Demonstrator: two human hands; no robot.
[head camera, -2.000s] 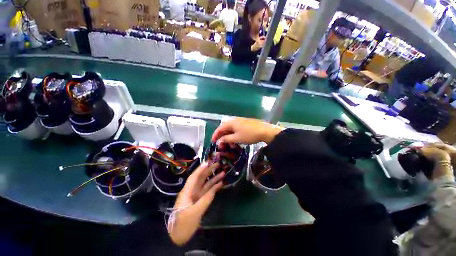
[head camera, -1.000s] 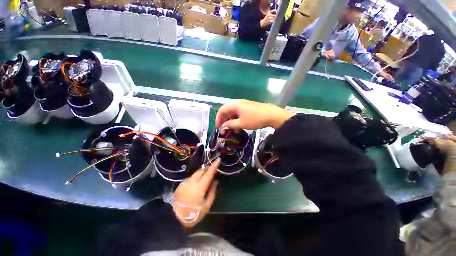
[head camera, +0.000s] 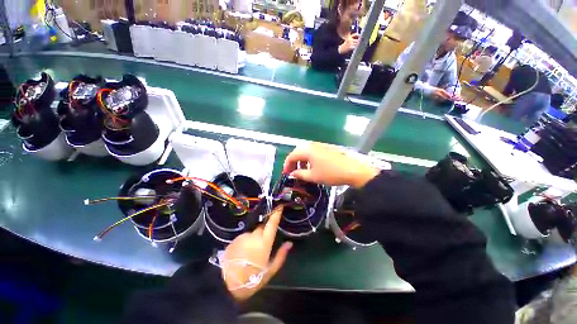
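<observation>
A round white camera housing with a black interior (head camera: 305, 218) stands open end up in front of me, with dark and coloured leads inside. My right hand (head camera: 322, 166) reaches over its back left rim, fingertips pinched at dark leads there. My left hand (head camera: 258, 248) is at its front left, index finger extended to the rim and leads, thumb apart; whether it grips a lead is unclear. Thin white ties loop round the left wrist. Two open housings stand to the left, one (head camera: 233, 218) adjoining, one (head camera: 161, 218) with red, yellow and orange leads spilling out. Another (head camera: 350, 221) is partly behind my right sleeve.
Three housings with black camera heads (head camera: 123, 104) stand at the left. Loose black housings (head camera: 468, 182) lie at the right, near another white unit (head camera: 533, 218). A slanted metal post (head camera: 405, 85) rises beyond the green bench (head camera: 209, 114). People work across the bench.
My left hand's index finger now extends at the housing's left rim. My right hand stays at its back rim. The neighbouring worker's hand has left the white unit at the right.
</observation>
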